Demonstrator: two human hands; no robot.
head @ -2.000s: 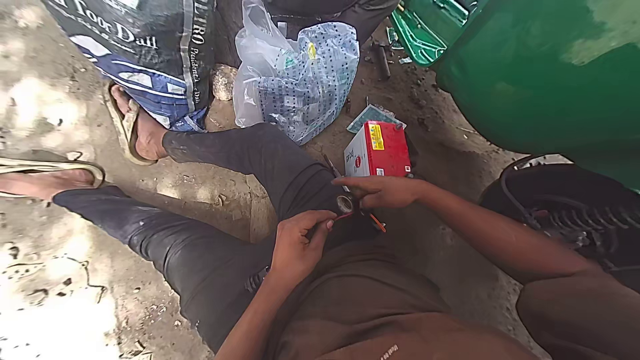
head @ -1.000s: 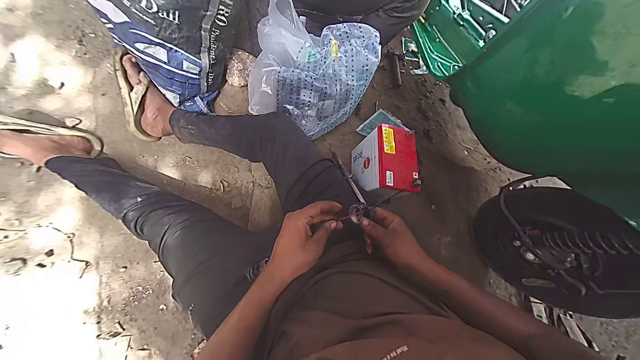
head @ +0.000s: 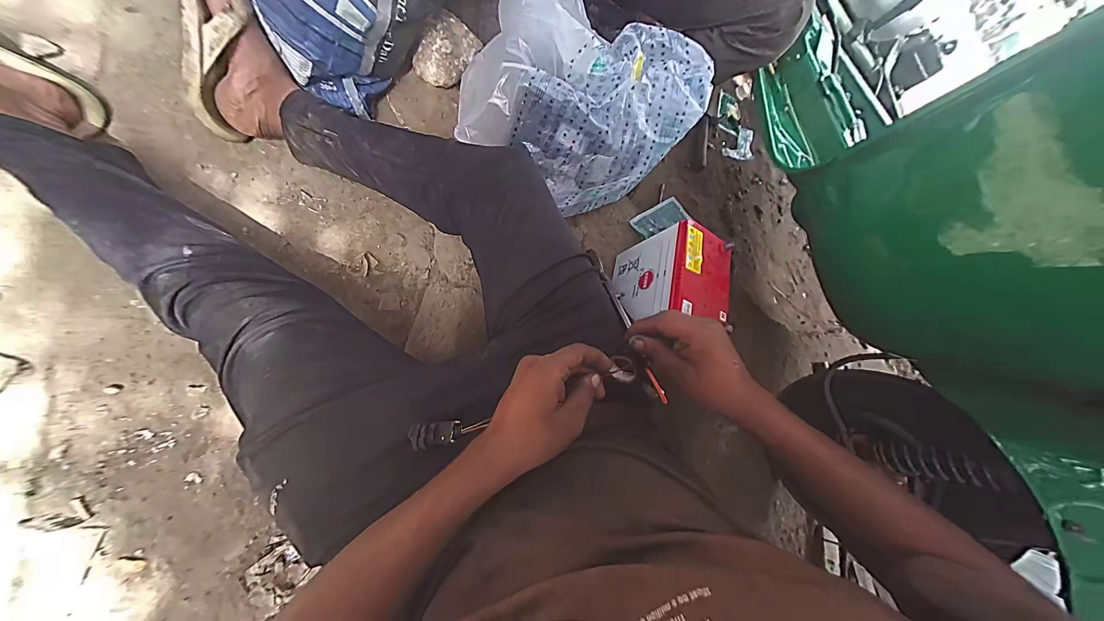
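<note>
Over my lap, my left hand [head: 552,401] pinches a thin dark piece, perhaps wire, beside a small ring-shaped roll [head: 623,369], possibly tape. Close by on the right, my right hand [head: 690,354] has thumb and forefinger together near the roll; what lies between them is too small to tell. An orange strip or handle [head: 656,385] shows below its fingers. A thin metal rod [head: 614,297] rests along my thigh, its lower end reaching my right hand. A black connector with thin wires [head: 444,433] lies on my other thigh, left of my left forearm.
A red and white boxed battery [head: 660,272] stands on the dirt beyond my right hand. Farther off are a clear plastic bag [head: 604,112], a stone [head: 446,53] and a blue printed sack [head: 323,43]. Green bodywork [head: 940,216] and a black wheel with a coil spring [head: 914,457] bound the right side.
My right hand, stretched over the roll two seconds ago, was drawn back with its fingers at the ring one second ago, and now sits slightly apart from my left hand. The orange piece shows again.
</note>
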